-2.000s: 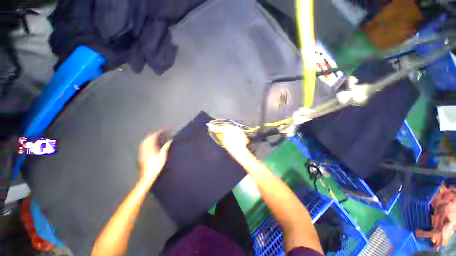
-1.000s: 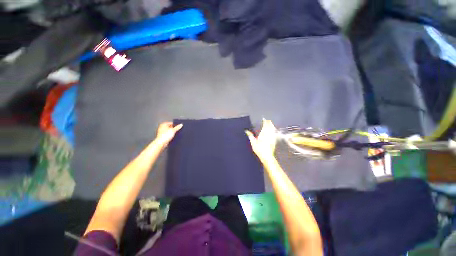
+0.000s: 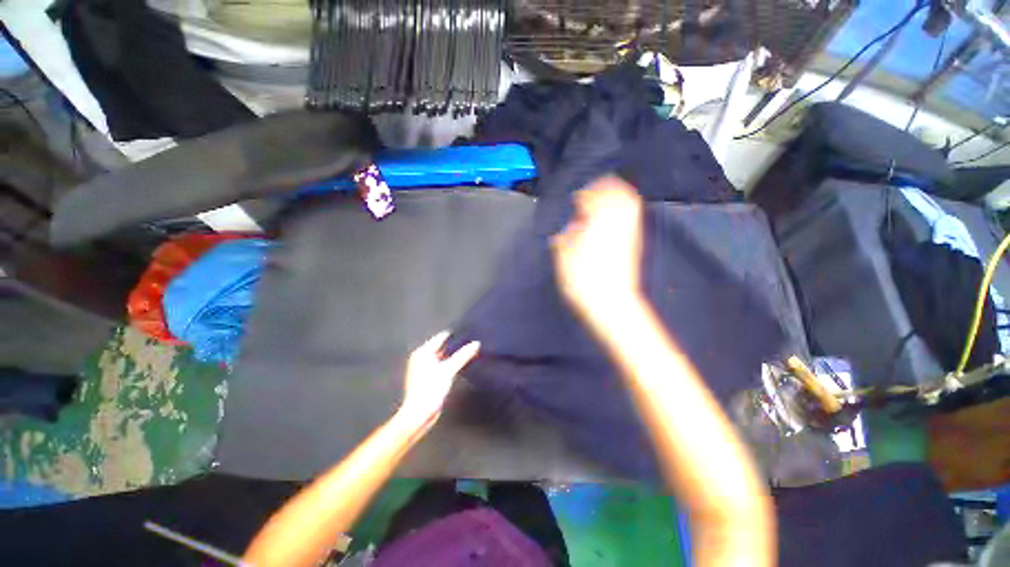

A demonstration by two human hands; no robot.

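A navy garment [image 3: 604, 388] lies loosely spread and creased over the middle and right of the grey padded table [image 3: 343, 332]. Its far part runs up to the crumpled navy heap [image 3: 665, 150] at the far edge. My right hand [image 3: 601, 244], blurred, is closed on the navy cloth near the far edge. My left hand [image 3: 435, 382] is at the garment's left edge, thumb and forefinger apart. The steam iron [image 3: 814, 388], with a tan handle, rests at the table's right side, out of my hands.
A blue case [image 3: 460, 166] and a small patterned rectangle [image 3: 374, 192] lie at the far edge. A grey padded arm [image 3: 210, 177] is far left, above orange-red and blue bundles [image 3: 222, 299]. A yellow hose [image 3: 980, 305] hangs at right; navy cloth [image 3: 869, 515] lies low right.
The flat navy rectangle between my hands is gone from the table front. A larger loose garment now covers the middle. My right hand has moved away from me, toward the heap.
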